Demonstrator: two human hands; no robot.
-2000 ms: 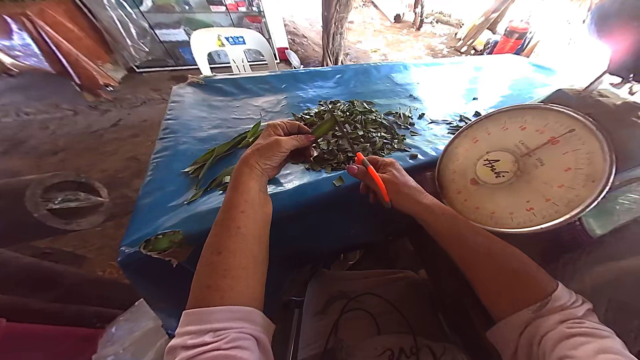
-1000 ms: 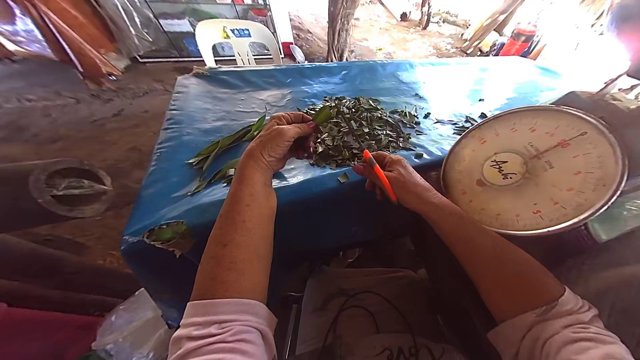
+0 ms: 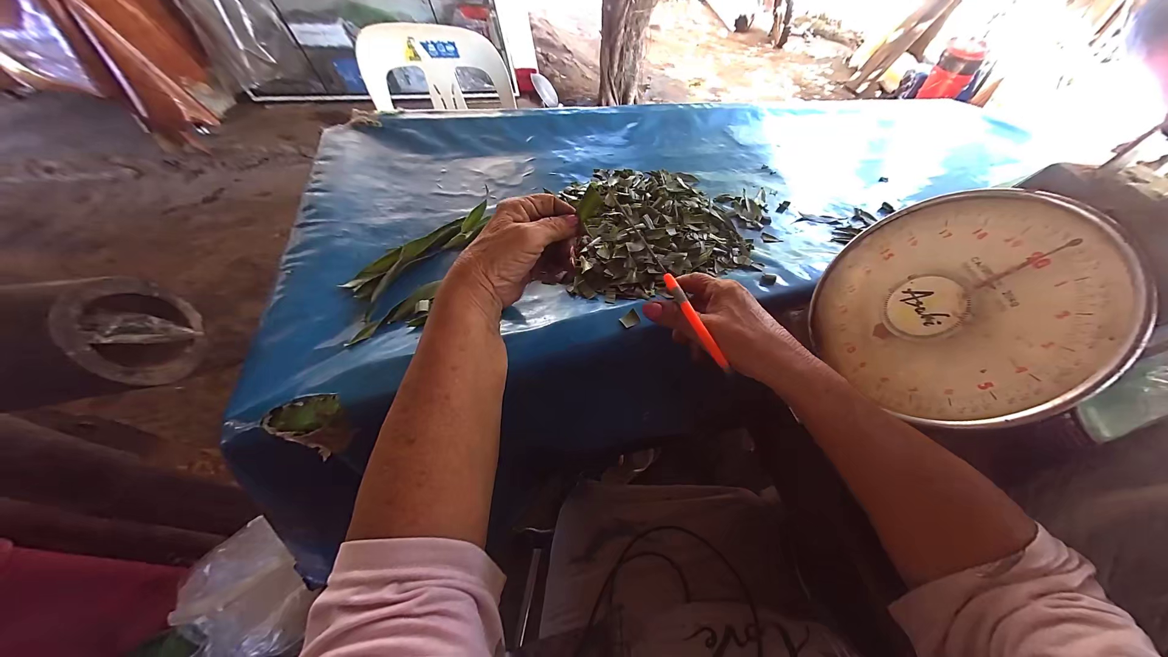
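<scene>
Between the thumb and fingers of my left hand (image 3: 522, 239) is a green leaf (image 3: 589, 203), its tip standing over a pile of cut leaf pieces (image 3: 662, 233). My right hand (image 3: 725, 324), at the pile's near right side, grips scissors with an orange handle (image 3: 696, 321); their blades point up and left over the pile, and are hard to make out. Long whole leaves (image 3: 411, 254) lie on the blue table cover to the left of my left hand. A single cut piece (image 3: 630, 318) rests by the near edge, left of my right fingertips.
A round Asaki dial scale (image 3: 984, 307) stands close beside my right forearm. The blue plastic cover (image 3: 456, 151) has a torn hole at its near left corner. A white plastic chair (image 3: 436, 64) is behind the table, and a clear plastic bag (image 3: 242, 589) is at lower left.
</scene>
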